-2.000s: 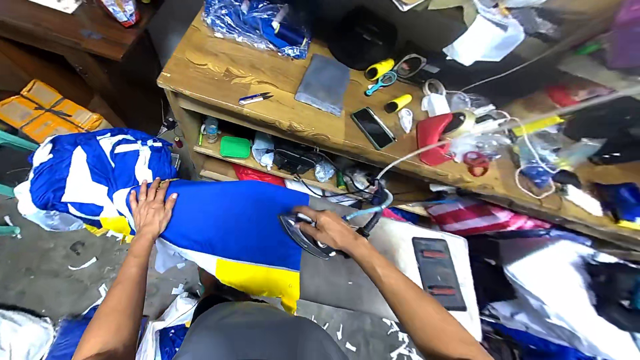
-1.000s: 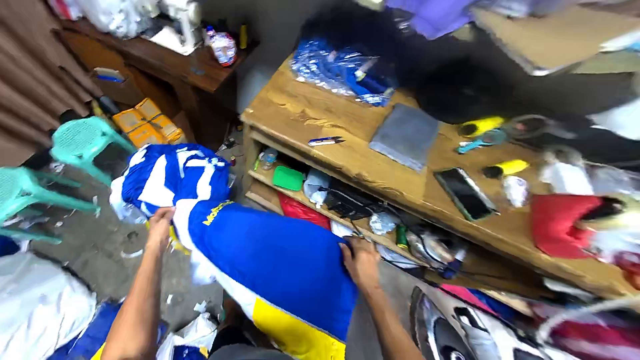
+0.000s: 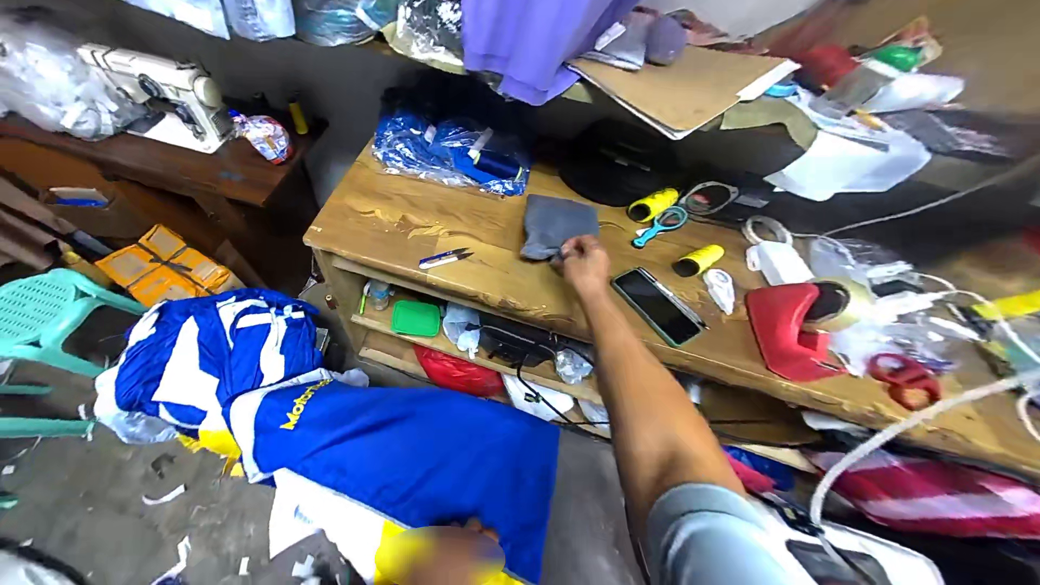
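With its fingertips, my right hand pinches the near right corner of a folded dark grey cloth lying on the wooden table. My left hand, blurred and partly out of view, is at the bottom edge, over the blue, yellow and white fabric; whether it grips the fabric cannot be told. That fabric lies across a grey padded ironing surface, its left end against a bundle of blue and white garments. The iron is not plainly visible.
On the table are a phone, a pen, yellow thread spools, small teal scissors and a red tape dispenser. A white hose crosses at right. A green plastic chair stands left.
My right hand has left the iron it held two seconds ago, touched the blue fabric, and moved up onto the table to the grey cloth. The view has shifted.
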